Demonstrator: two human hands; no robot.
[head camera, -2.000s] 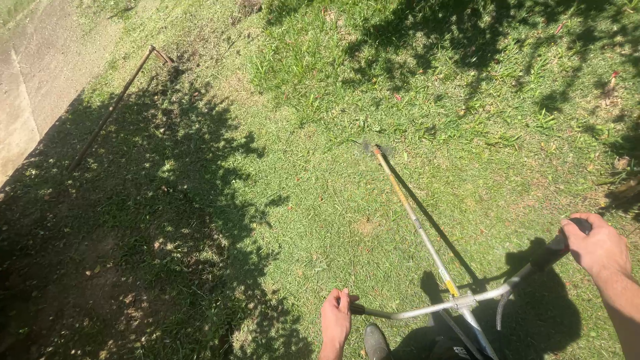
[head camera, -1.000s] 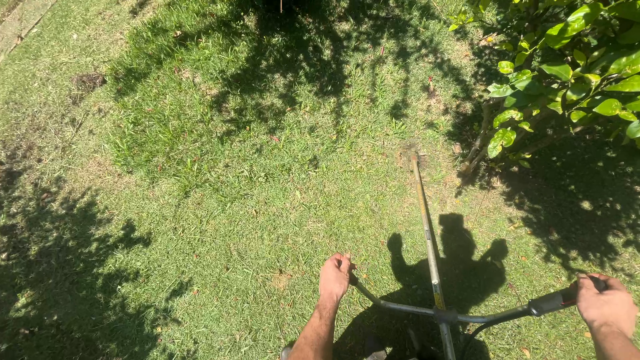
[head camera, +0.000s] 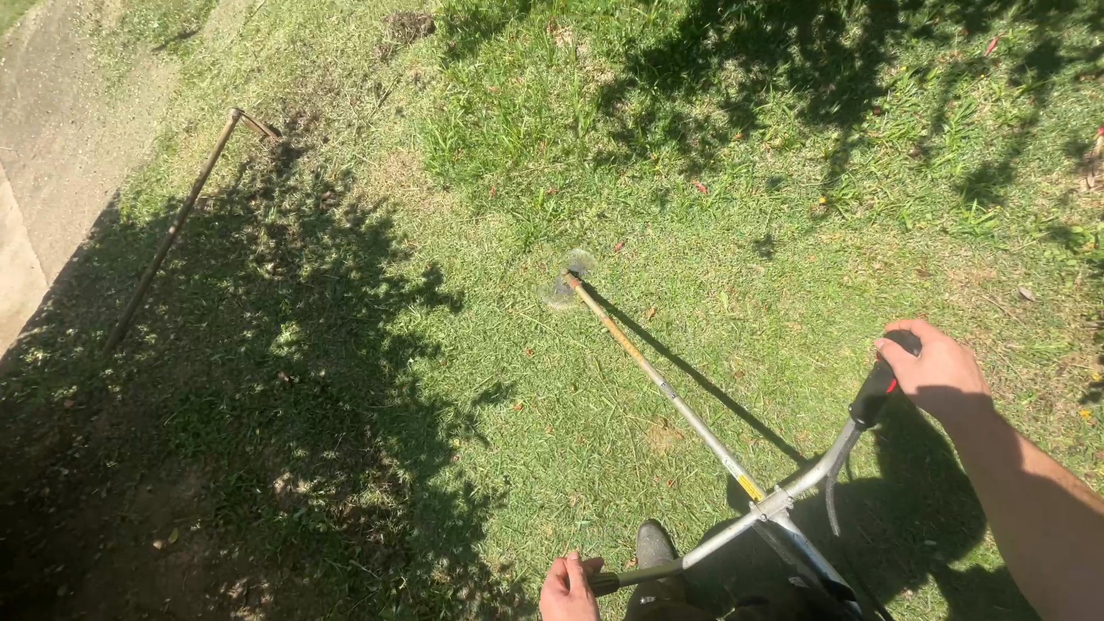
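A brush cutter with a long metal shaft (head camera: 694, 421) reaches forward from below, its spinning cutting head (head camera: 570, 278) low over the short grass. My left hand (head camera: 569, 588) closes around the end of the left handlebar (head camera: 711, 543), at the bottom of the view. My right hand (head camera: 933, 364) grips the black right handle (head camera: 875, 392), which carries a red part. A cable (head camera: 832, 504) hangs from the right bar. A worn yellowish coating covers part of the shaft.
A long wooden-handled tool (head camera: 177, 226) stands or leans at the left, beside a pale paved strip (head camera: 19, 259). Taller grass (head camera: 509, 112) grows ahead. Tree shade covers the left ground. My boot (head camera: 655, 545) shows near the left handlebar.
The view has swung left since one second ago: the leafy bush is out of sight and the wooden-handled tool shows again. Both hands stay on the handlebar.
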